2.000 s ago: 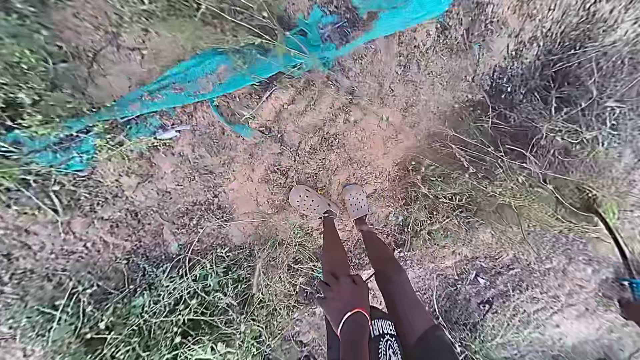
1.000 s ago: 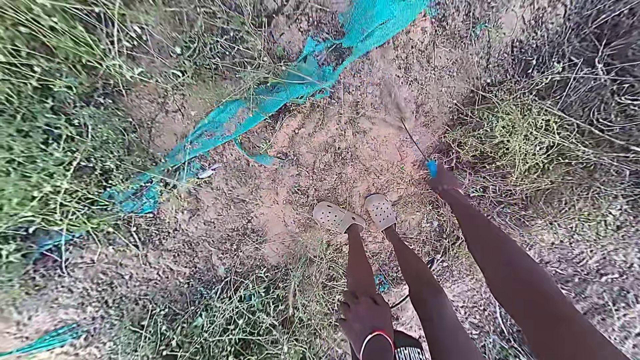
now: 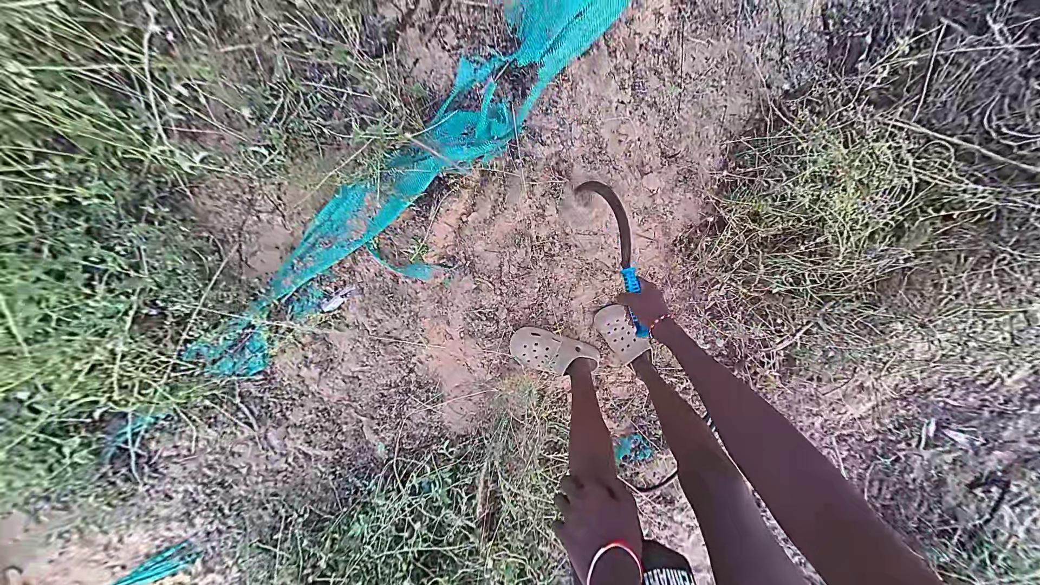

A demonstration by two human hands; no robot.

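Observation:
My right hand (image 3: pixel 646 302) is closed around the blue handle of a sickle (image 3: pixel 621 223), above my shoe on that side. The dark curved blade points away from me and hooks to the left at its tip, over bare soil. My left hand (image 3: pixel 597 516) is low in the view, over my left leg, with a red and white band at the wrist. Its fingers are bent, and whether they hold anything cannot be seen.
Torn teal netting (image 3: pixel 366 211) runs diagonally across the ground ahead and to the left. Dense green weeds (image 3: pixel 81 203) grow at the left, dry tangled brush (image 3: pixel 845 203) at the right. My beige perforated clogs (image 3: pixel 552 351) stand on soil. Teal strands (image 3: pixel 162 563) lie at lower left.
The right hand came in from the right edge with the sickle and is now above the shoes, nearer to them than a second ago. The left hand has stayed low by the leg.

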